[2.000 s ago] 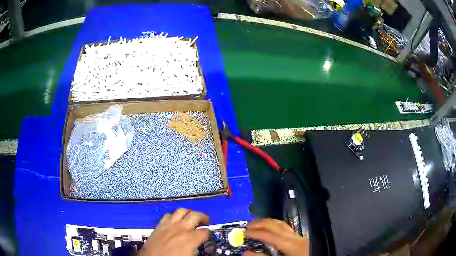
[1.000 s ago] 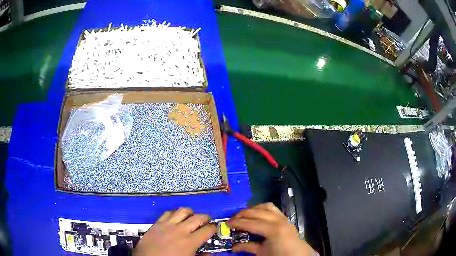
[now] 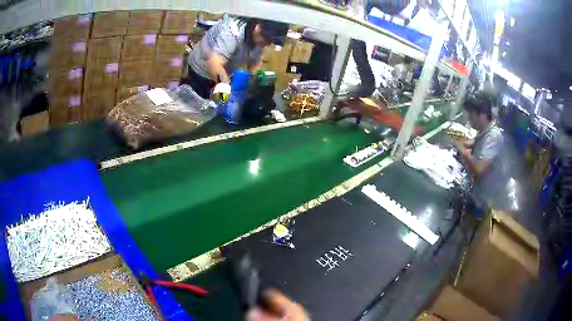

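My right hand (image 3: pixel 282 307) is at the bottom edge, cut off and blurred, closed around a dark handheld tool (image 3: pixel 248 279), likely the electric screwdriver. A small skin-toned patch at the bottom left edge may be my left hand; its state does not show. The circuit board and its white base are out of view. The carton of tiny silver-blue screws (image 3: pixel 116 294) is at the lower left, with a crumpled clear bag (image 3: pixel 53 298) on it. The carton of white plastic sticks (image 3: pixel 56 238) lies beyond it. Red-handled cutters (image 3: pixel 182 287) lie to its right.
A green conveyor (image 3: pixel 219 182) crosses behind the blue sheet (image 3: pixel 56 178). The black surface (image 3: pixel 326 276) bears a yellow-topped board (image 3: pixel 282 233) and a white strip (image 3: pixel 400 213). Another strip (image 3: pixel 365 154) lies on the belt. One person works across it, another at right near open cartons (image 3: pixel 498 257).
The view has swung up and right, so the cartons now show at lower left. My hands are off the board, which has left the view. My right hand has taken hold of the dark tool.
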